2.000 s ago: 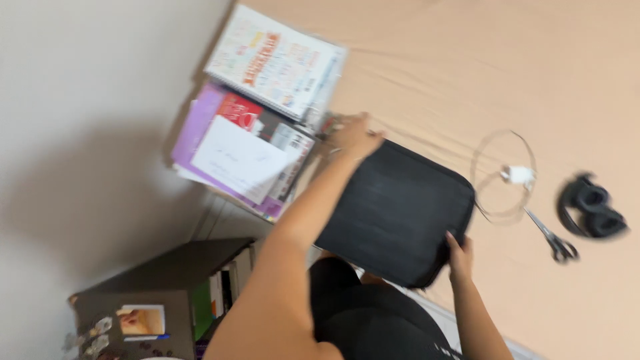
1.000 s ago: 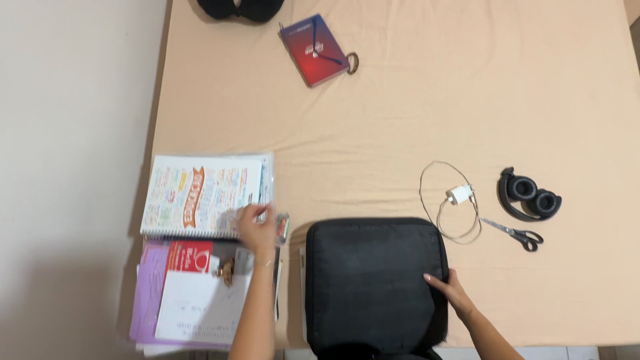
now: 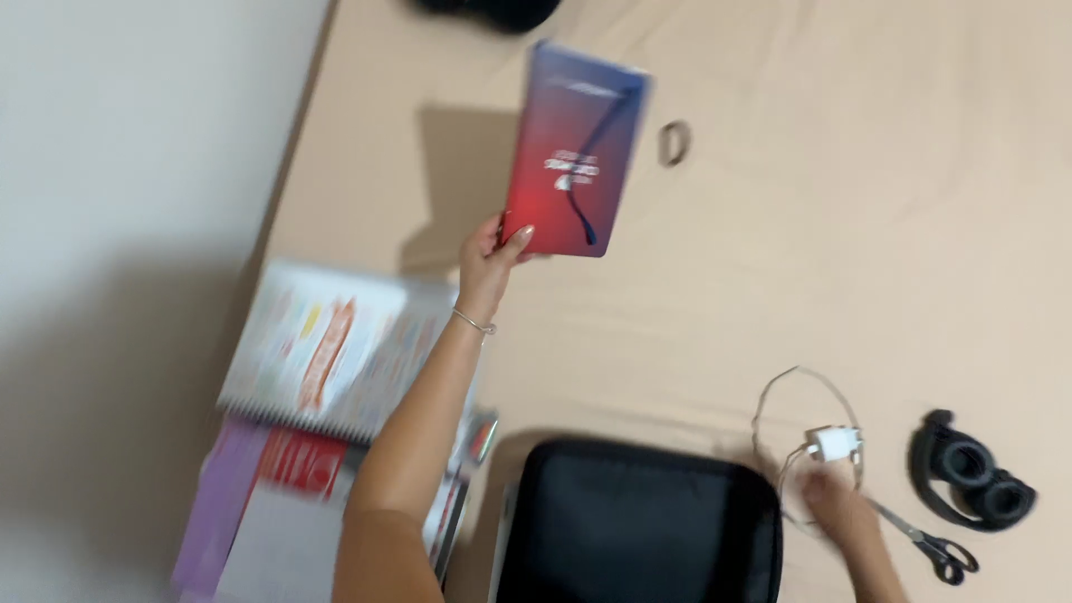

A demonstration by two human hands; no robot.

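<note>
My left hand (image 3: 494,255) grips the lower left corner of a red and blue notebook (image 3: 565,197), which is lifted above the bed sheet and casts a shadow there. A dark ribbon lies over its cover. My right hand (image 3: 829,502), blurred, is at the white charger (image 3: 834,444) and its looped cable (image 3: 758,410); whether it holds them cannot be told. Left of that hand lies a black zippered case (image 3: 636,528). Scissors (image 3: 930,540) with black handles lie to its right, beside folded black headphones (image 3: 971,477).
A spiral notebook (image 3: 293,343) lies at the left edge, above a purple folder (image 3: 213,502) and white papers (image 3: 280,544). A small dark ring-shaped band (image 3: 674,143) is on the sheet (image 3: 754,276). A black item (image 3: 502,10) is cut off at the top. A wall borders the left.
My left hand has moved from the spiral notebook to the red and blue notebook and lifted it off the sheet. My right hand has left the black case and moved toward the charger.
</note>
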